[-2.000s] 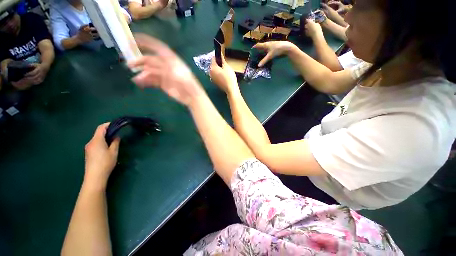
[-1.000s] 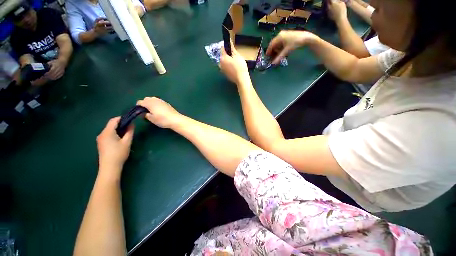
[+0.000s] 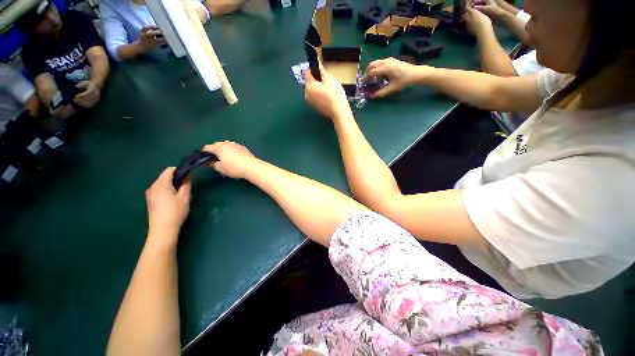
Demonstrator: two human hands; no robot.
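A black cable bundle point(image 3: 193, 164) arches between my two hands, just above or on the dark green tabletop point(image 3: 237, 222). My left hand point(image 3: 168, 200) is closed around its left end. My right hand point(image 3: 231, 158) holds its right end with the fingers. The cable tips do not show; they are hidden by my right hand or out of sight.
A person at the right point(image 3: 543, 188) holds an open black box with brown inside point(image 3: 341, 69) near crinkled clear packaging point(image 3: 361, 90). More open boxes point(image 3: 400, 26) lie beyond. Pale upright posts point(image 3: 202, 52) stand ahead. Black items with white tags point(image 3: 35, 146) lie at left.
My right hand has come down from beside the post and taken hold of the bundle's tip end. In the last second both hands hardly moved. The neighbour's hand shifted at the box.
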